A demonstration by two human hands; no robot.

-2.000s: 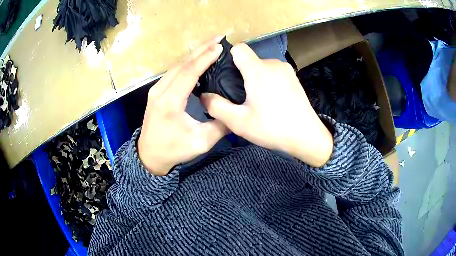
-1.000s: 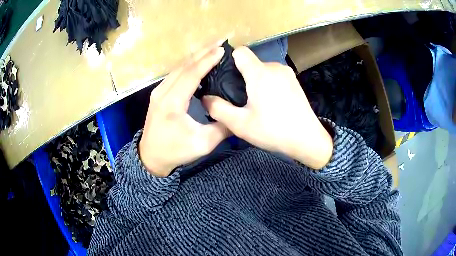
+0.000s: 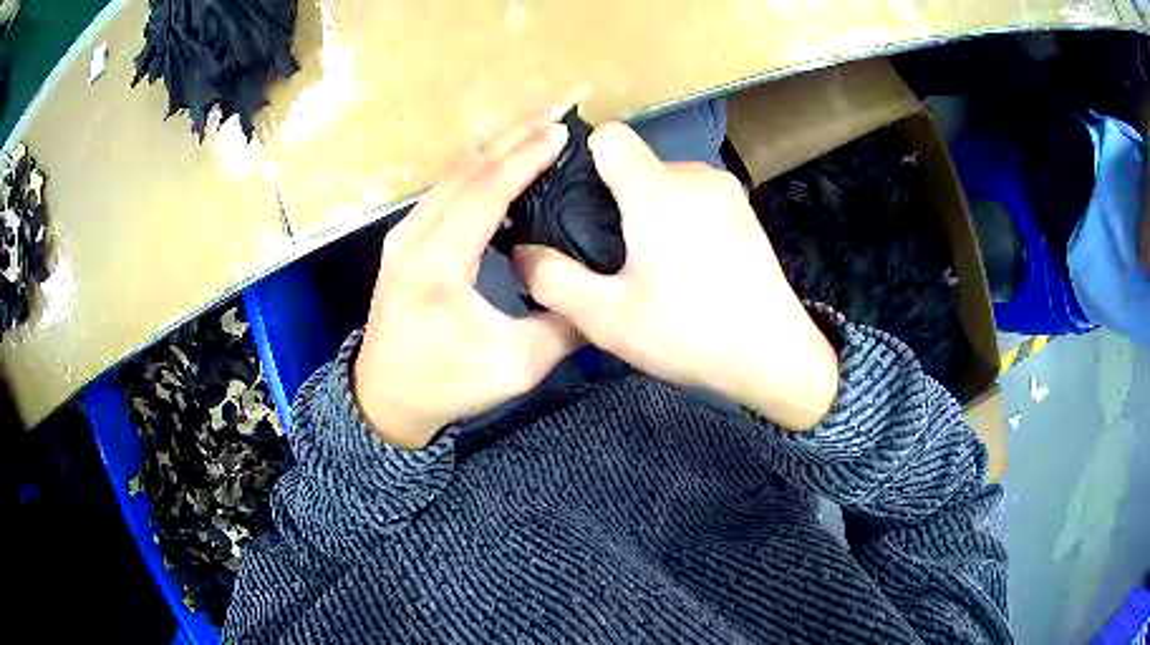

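A small bundle of limp black cut pieces (image 3: 574,208) is held between both my hands over my lap, at the table's near edge. Its pointed tip sticks up between my fingertips. My left hand (image 3: 448,296) grips its left side. My right hand (image 3: 700,271) grips its right side, with the thumb across the lower front. The palms hide the lower part of the bundle. A separate black bundle (image 3: 217,57) with a jagged edge lies on the table at the upper left.
The tan table (image 3: 429,76) curves across the top. Camouflage pieces (image 3: 208,441) fill a blue bin (image 3: 280,334) at lower left; a camouflage clump (image 3: 23,239) lies at far left. A carton (image 3: 820,114) of black pieces stands right. A person's light blue clothing shows at far right.
Both hands and the bundle have shifted very slightly downward in the picture. The grip looks the same.
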